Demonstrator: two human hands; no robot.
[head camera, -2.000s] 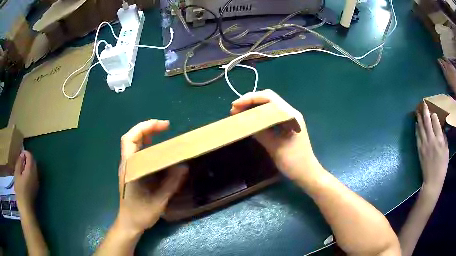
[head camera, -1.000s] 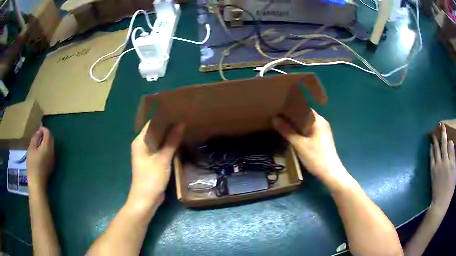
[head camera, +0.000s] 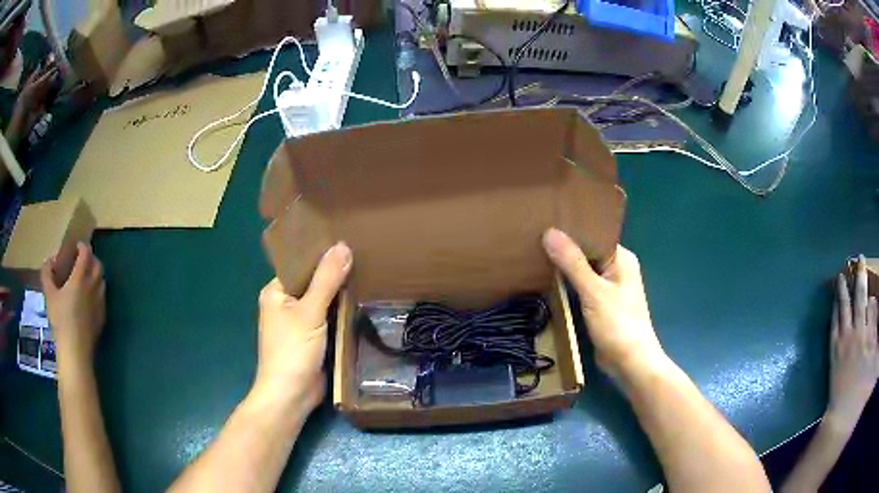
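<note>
A brown tuck-top mailer box (head camera: 463, 415) stands open in front of me, its lid (head camera: 434, 197) raised with the inner side facing me. Inside, a coiled black cable (head camera: 472, 325) lies at the back and right. A dark power adapter (head camera: 470, 384) lies along the front wall. A shiny clear plastic bag (head camera: 385, 374) is at the left end. My left hand (head camera: 301, 323) grips the lid's left side flap, thumb inside. My right hand (head camera: 609, 300) grips the right side flap, thumb inside. My fingers behind the flaps are partly hidden.
A printed cardboard sheet (head camera: 164, 159) and white power strip (head camera: 328, 82) lie back left. A beige machine (head camera: 569, 43) with loose cables stands at the back. Another person's hand (head camera: 75, 298) holds a small box (head camera: 43, 234) at left. Another hand (head camera: 854, 323) touches a box at the right edge.
The lid has gone from lowered over the box to raised and tilted back, showing the contents. Both hands have moved with its side flaps. The view has shifted.
</note>
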